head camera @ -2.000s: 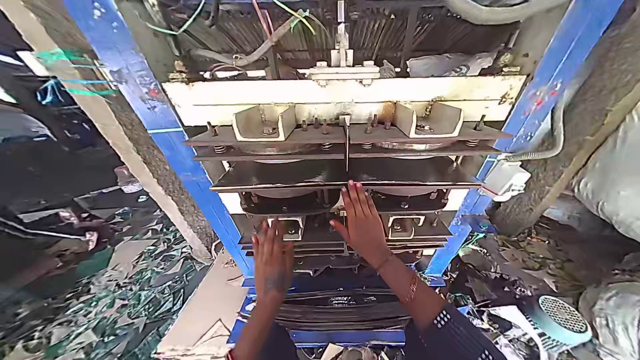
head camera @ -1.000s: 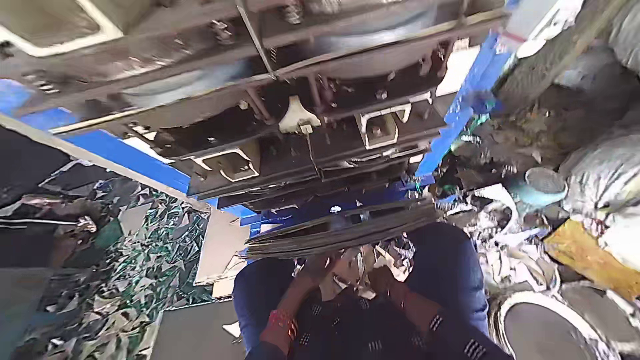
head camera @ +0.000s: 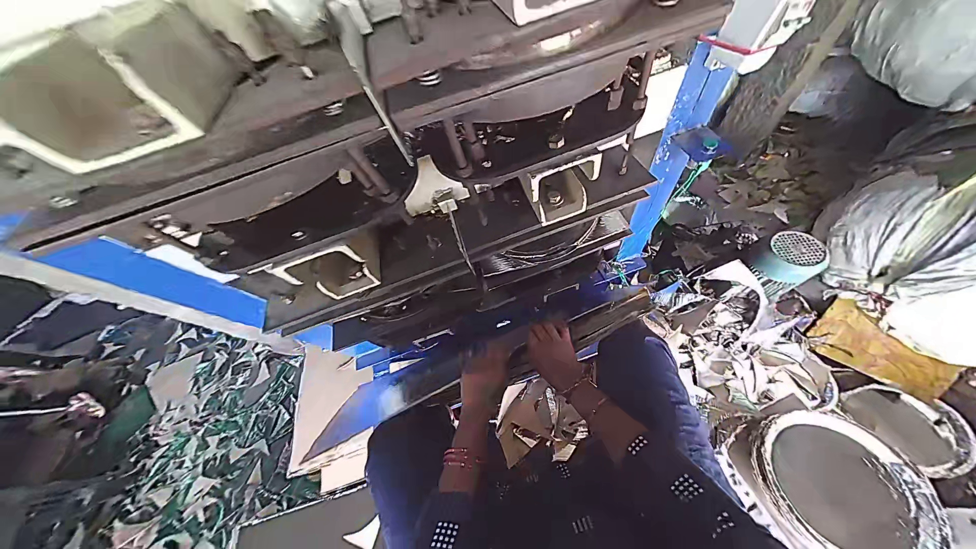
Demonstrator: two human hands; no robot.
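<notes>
My left hand [head camera: 486,364] and my right hand [head camera: 550,347] rest side by side on a stack of thin, dark sheets [head camera: 602,316] that lies across my knees. The left fingers are blurred, and whether they grip the top sheet cannot be told. The right hand's fingers are bent over the sheets' upper face. In front of and above the hands stands a press with dark metal plates [head camera: 503,91], steel channel pieces [head camera: 560,194] and a blue frame [head camera: 663,171]. Part of the stack's left end is blurred.
Cut scraps [head camera: 221,427] cover the floor at left beside flat boards [head camera: 328,404]. At right are a teal motor with a vented cover [head camera: 797,252], plastic sacks [head camera: 892,229] and round stacks of discs [head camera: 842,480]. Crumpled scraps [head camera: 526,427] lie between my knees.
Two seconds ago my hands were up at the press's lower plates; a second ago they were low, near my lap. Now they are on the stack. The view has tilted down and closer.
</notes>
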